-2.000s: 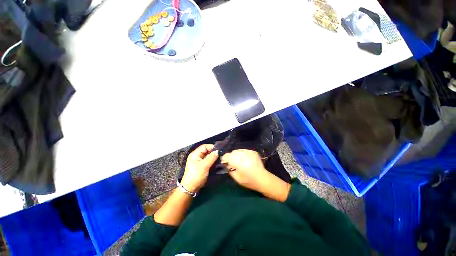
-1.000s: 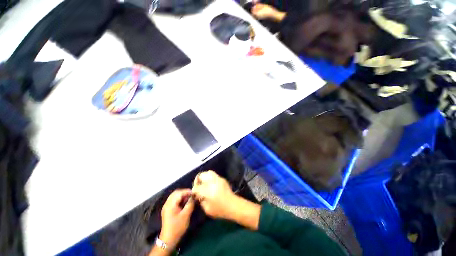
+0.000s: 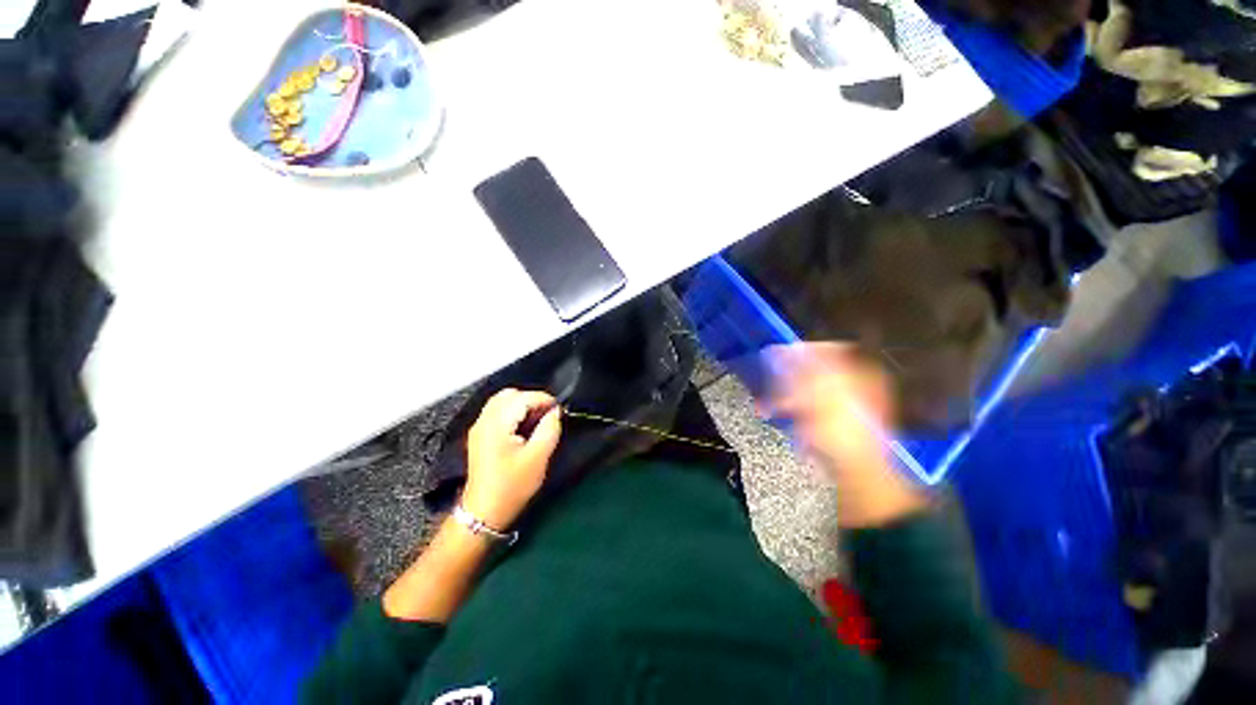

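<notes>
A black garment (image 3: 627, 361) lies bunched in my lap below the table edge. My left hand (image 3: 513, 444) pinches a fold of it between thumb and fingers. A thin yellow thread (image 3: 641, 427) runs taut from the cloth at my left fingertips toward the right. My right hand (image 3: 831, 400) is out to the right at the thread's far side, blurred by motion; its fingertips and what they hold cannot be made out. No needle or button can be seen at either hand.
On the white table (image 3: 344, 303) are a smartphone (image 3: 551, 241), a pale blue dish (image 3: 400, 131) with yellow-gold and dark buttons, and small bags (image 3: 827, 39). Dark garments (image 3: 42, 372) lie at left. Blue crates (image 3: 964, 441) stand right and lower left. Something red (image 3: 847, 616) is near my right sleeve.
My right hand has moved away from my left hand to the right, and the yellow thread now shows stretched out. My left hand still pinches. The view has shifted.
</notes>
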